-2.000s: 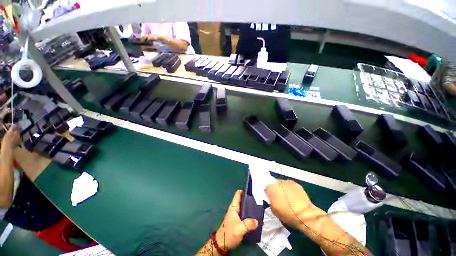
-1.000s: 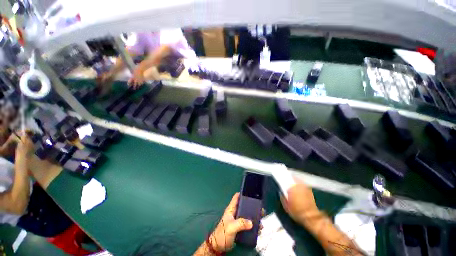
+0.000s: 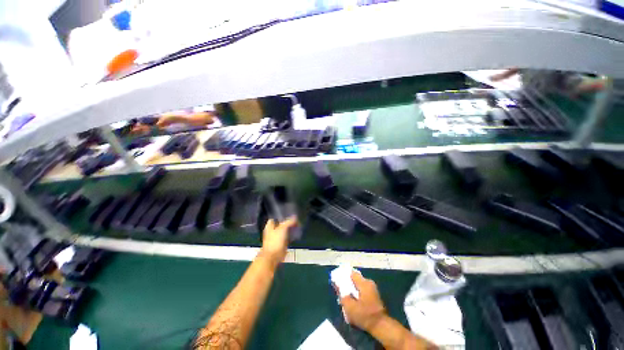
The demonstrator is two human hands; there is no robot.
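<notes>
My left hand (image 3: pixel 276 239) is stretched out over the belt, its fingers on the near end of a dark housing (image 3: pixel 279 202); both are blurred. This housing is among others on the belt. My right hand (image 3: pixel 366 304) is above the green bench and grips a bunched white wiping cloth (image 3: pixel 344 280). Spare white wipes (image 3: pixel 325 338) lie at the bottom edge, left of my right hand. A whitish bottle with a shiny metal top (image 3: pixel 448 268) stands to the right, with white cloth around its base.
Many dark housings (image 3: pixel 386 208) lie along the green belt, behind its pale edging (image 3: pixel 205 251). A black tray (image 3: pixel 520 314) is at lower right. A white shelf (image 3: pixel 274 68) crosses overhead. A clear blister tray (image 3: pixel 455 109) and people's arms (image 3: pixel 185 119) are across the belt.
My left hand has moved from the bench forward and left onto the belt with the housing. My right hand still holds the cloth. The view has shifted right and shows more shelf.
</notes>
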